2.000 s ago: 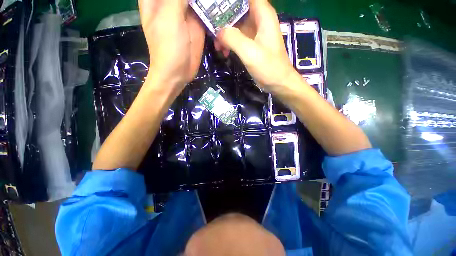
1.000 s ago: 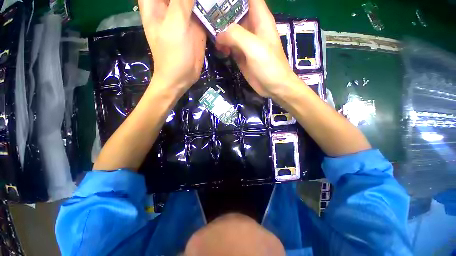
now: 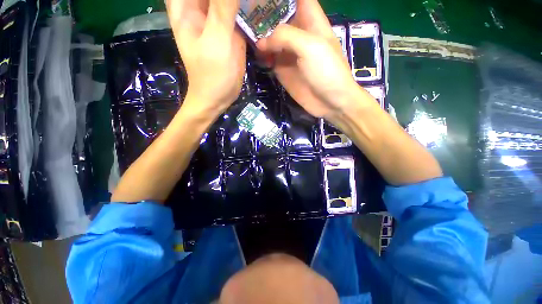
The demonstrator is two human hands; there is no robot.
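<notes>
A part-built phone [image 3: 267,16], a green board in a white rim, is tilted between my two hands at the top edge, which cuts it off. My left hand [image 3: 214,50] holds its left side; its fingertips are out of the picture. My right hand [image 3: 306,59] has its thumb at the lower corner. Below lies the black tray [image 3: 238,199] with a loose green circuit board [image 3: 260,126] lying slanted on it. Front housings [image 3: 340,185] stand in pockets at the tray's right side, some partly hidden by my right forearm.
At left are whitish foam sheets [image 3: 58,119] over a dark neighbouring tray [image 3: 10,119]. At right are small bright silvery parts [image 3: 427,129] on the green bench and a clear tray stack [image 3: 514,142]. Small pieces [image 3: 437,16] lie at the upper right.
The part-built phone has tilted and shifted slightly right. My left hand has moved a little right with it. The small pieces at the upper right have shifted left. The loose board has not moved.
</notes>
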